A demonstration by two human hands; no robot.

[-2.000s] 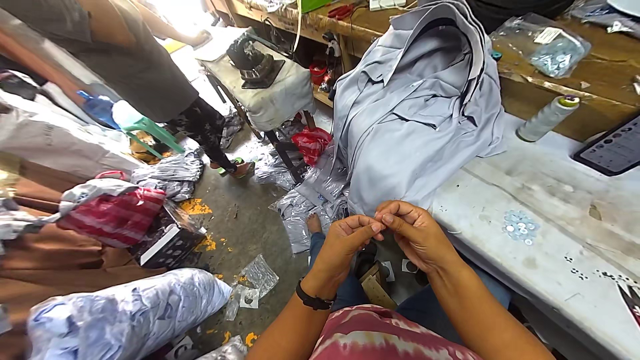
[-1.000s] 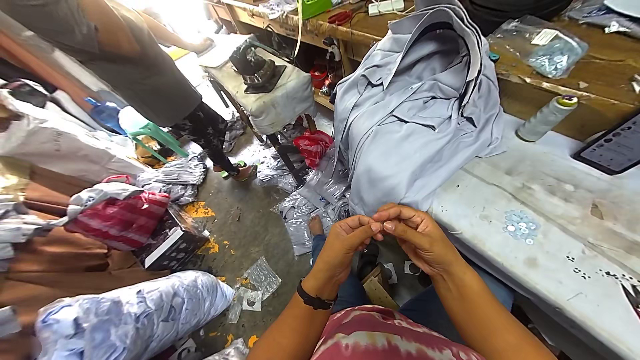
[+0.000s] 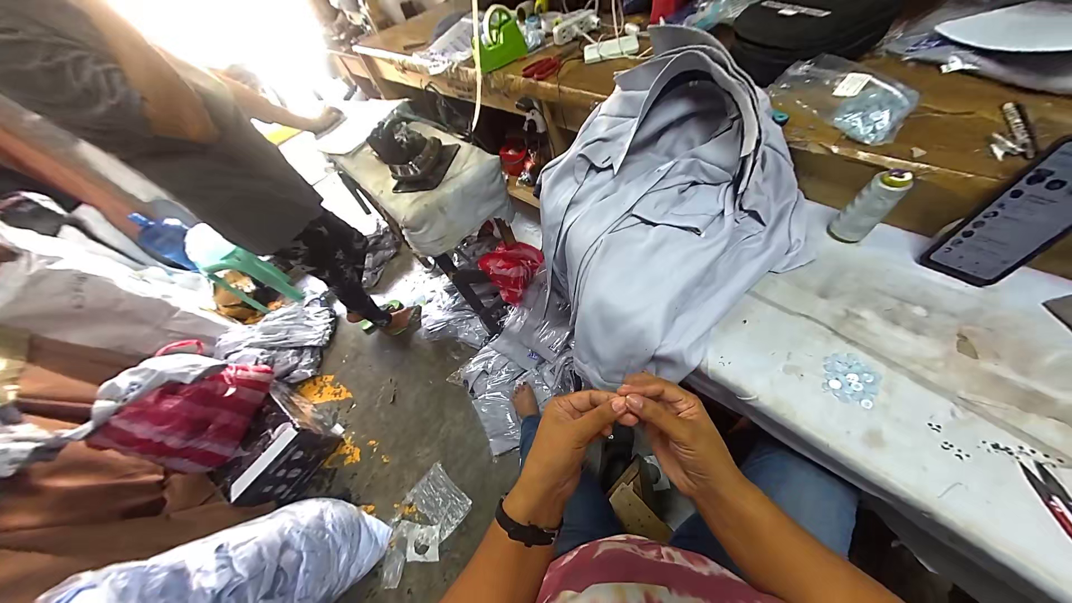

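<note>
My left hand (image 3: 578,427) and my right hand (image 3: 670,427) meet at the fingertips above my lap, thumbs and forefingers pinched together. Whatever may be between the fingertips is too small to make out. Just beyond them, a pile of light grey shirts (image 3: 662,226) hangs over the edge of the white worktable (image 3: 871,327). On the table to the right lie a small heap of pale buttons (image 3: 850,378), scattered small black pieces (image 3: 950,440) and a pair of thread snips (image 3: 1047,494). A cone of grey thread (image 3: 871,205) stands farther back.
A smartphone (image 3: 1005,213) leans at the right. Behind, a wooden bench (image 3: 946,100) holds a bag of buttons (image 3: 871,105) and a green tape dispenser (image 3: 501,40). At left, a person (image 3: 201,142) stands by a padded board with an iron (image 3: 410,155). Bagged garments (image 3: 226,553) lie on the floor.
</note>
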